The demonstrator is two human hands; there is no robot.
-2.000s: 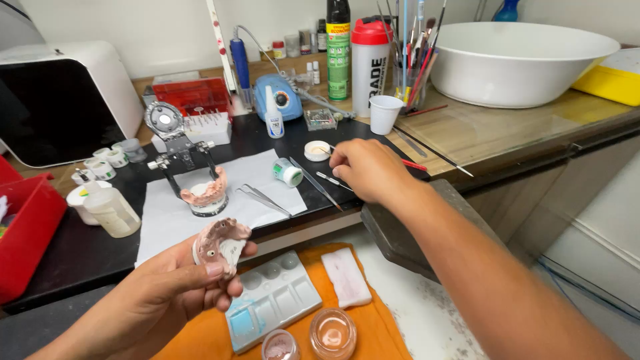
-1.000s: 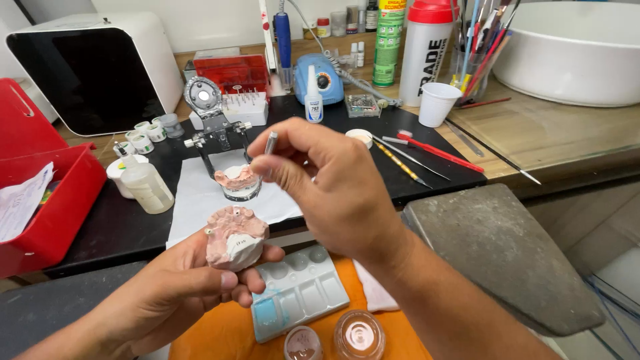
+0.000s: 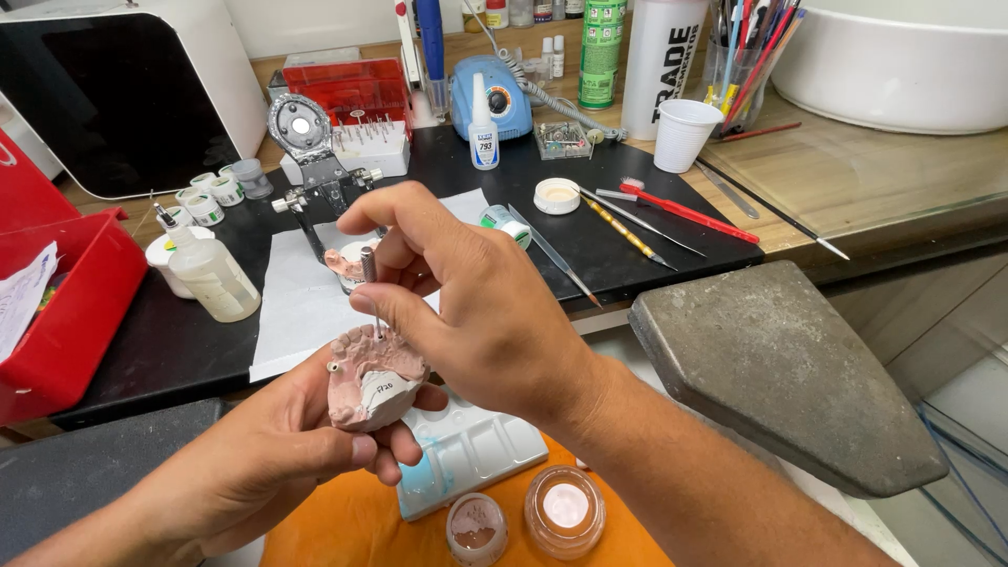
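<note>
My left hand point(image 3: 291, 449) holds a pink and white plaster dental model point(image 3: 374, 378), its arch of teeth turned up. With its fingers, my right hand point(image 3: 457, 307) grips a slim metal hand driver point(image 3: 368, 264) upright; the tip meets a small metal fitting in the model's far rim. Behind my right hand stands a black metal dental articulator point(image 3: 315, 157) with a pink and white cast point(image 3: 344, 265), partly hidden. A tipped jar point(image 3: 506, 226) and a brush point(image 3: 554, 256) lie on the bench beyond. Below my hands are a palette tray point(image 3: 480, 461) and two glass jars of material.
An orange cloth point(image 3: 339, 520) lies under the tray. On the black bench are a round white lid point(image 3: 556, 196), a red toothbrush point(image 3: 693, 211), a glue bottle point(image 3: 483, 126) and a plastic cup point(image 3: 687, 134). A grey padded armrest point(image 3: 780, 370) stands right, a red box point(image 3: 71, 299) left.
My right hand has come from the bench near the white lid to the model, bringing the driver. The driver, held above the model a second ago, has come down onto it.
</note>
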